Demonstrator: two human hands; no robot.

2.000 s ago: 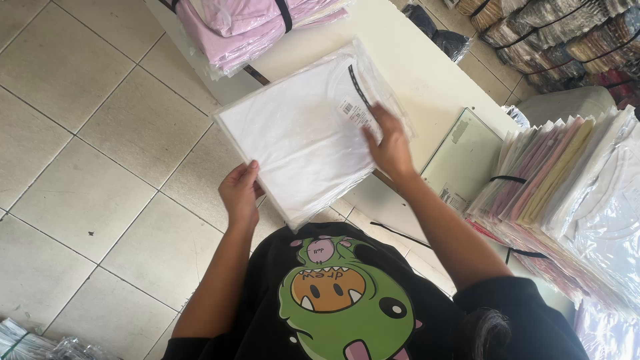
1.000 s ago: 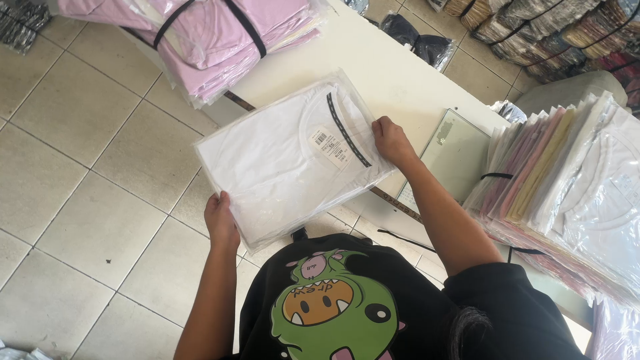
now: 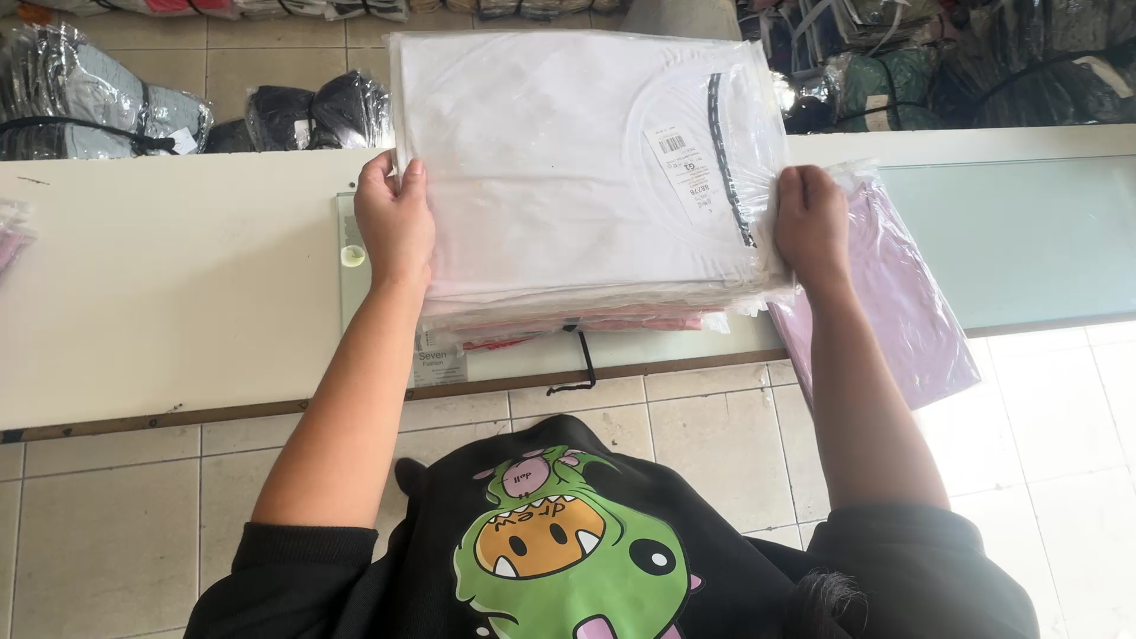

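A folded white shirt in a clear plastic bag (image 3: 550, 169) lies flat at the top of the stack of bagged garments (image 3: 612, 321) on the counter. My left hand (image 3: 397, 217) grips the bag's left edge, thumb on top. At the right edge, my right hand (image 3: 812, 222) pinches the plastic beside the shirt's collar. A printed label and a dark neck tape show through the bag. Pink and red layers are visible at the stack's near side, where a black strap end (image 3: 584, 364) hangs down. Whether the shirt's bag fully rests on the stack cannot be told.
The long white counter (image 3: 177, 293) has glass panels (image 3: 1021, 240). A bagged lilac garment (image 3: 914, 311) overhangs its front edge, right of the stack. Behind the counter lie strapped bundles of bagged clothes (image 3: 98, 98) and dark bundles (image 3: 1047, 71). Tiled floor (image 3: 710, 444) shows in front.
The bagged white shirt, held over the counter's near edge before, is now over the stack that stood at the right. Both hands moved with it, gripping opposite sides. The view has turned and shifted right.
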